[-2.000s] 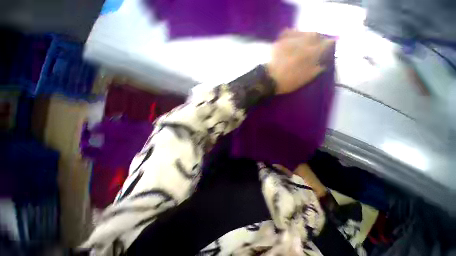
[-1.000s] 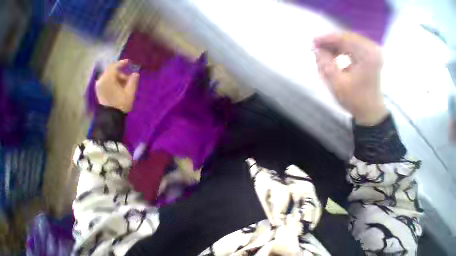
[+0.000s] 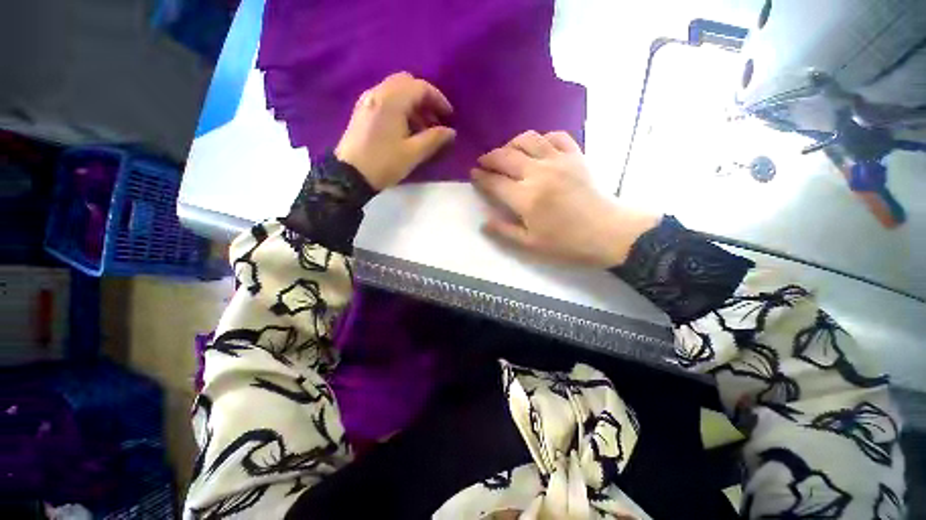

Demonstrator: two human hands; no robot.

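A stack of purple cut panels [image 3: 437, 61] with stepped left edges lies on the white machine table. My left hand [image 3: 394, 130] rests at the stack's lower left part, fingers curled and thumb apart. My right hand [image 3: 553, 193] lies palm down at the stack's lower right edge, fingertips on the cloth. Whether either hand pinches a panel cannot be told. More purple cloth [image 3: 391, 366] hangs below the table edge at my lap.
The machine head [image 3: 843, 51] stands at the top right. Thread snips with an orange handle [image 3: 875, 193] lie beside a round dark blue part [image 3: 762, 169]. A grey ruler-like strip [image 3: 508, 305] runs along the front edge. A blue basket [image 3: 152, 218] is at the left.
My left hand has left the purple cloth at my lap and moved up to the stack. My right hand now touches the stack's edge. The view has turned toward the table.
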